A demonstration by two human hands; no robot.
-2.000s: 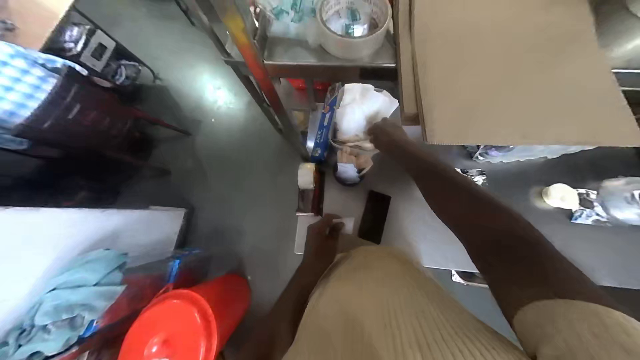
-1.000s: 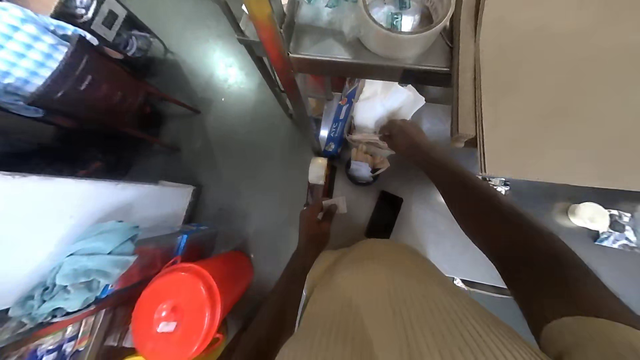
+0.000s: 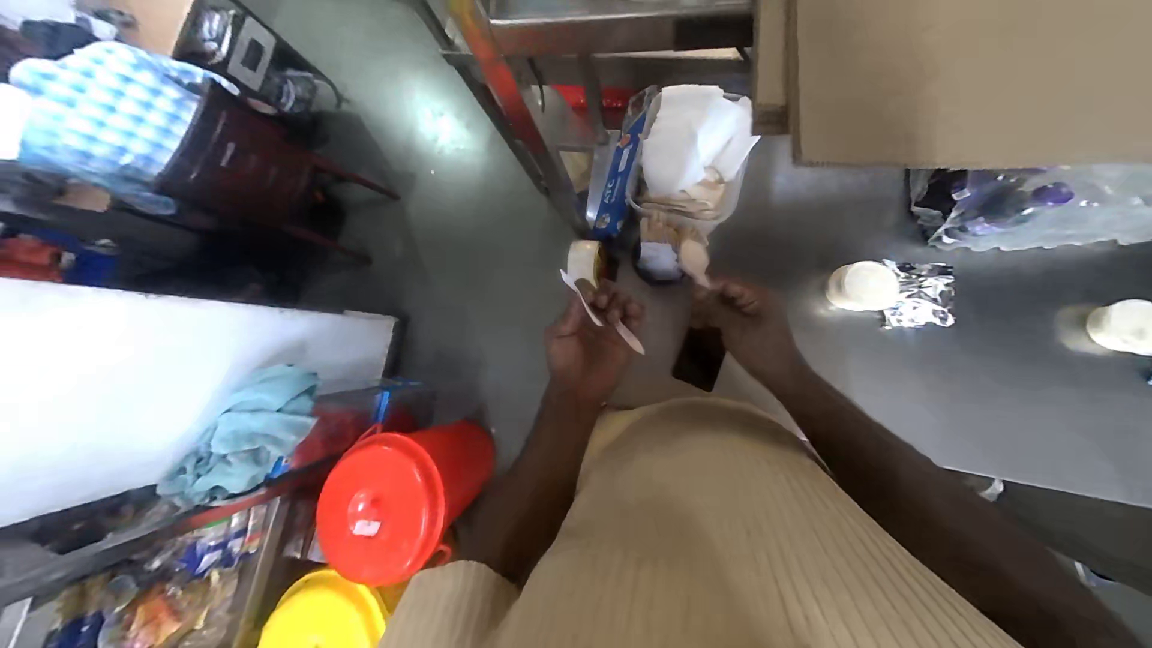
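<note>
My left hand [image 3: 592, 337] holds a folded white paper piece [image 3: 580, 297], with a pale flat end [image 3: 629, 338] sticking out at its right; whether they are one thing I cannot tell. Between the fingertips of my right hand [image 3: 733, 315] is the handle of a wooden spoon [image 3: 693, 258], its bowl pointing away from me. Beyond that hand a dark round container [image 3: 660, 261] holds more wooden spoons. A clear plastic tub [image 3: 731, 193] of white paper napkins [image 3: 688, 135] stands behind it, beside a blue box [image 3: 616, 184]. A tape roll [image 3: 585, 261] is just beyond my left hand.
A dark phone [image 3: 699, 358] lies on the steel table [image 3: 900, 387] by my right wrist. Foil and round white items [image 3: 862, 286] are to the right. Cardboard [image 3: 972, 81] overhangs the table's far side. A metal rack [image 3: 531, 117] stands ahead; a red lidded bucket [image 3: 382, 508] is at left.
My right hand has moved from the napkin tub back toward me and now holds a wooden spoon. The paper in my left hand is now raised and folded or curled.
</note>
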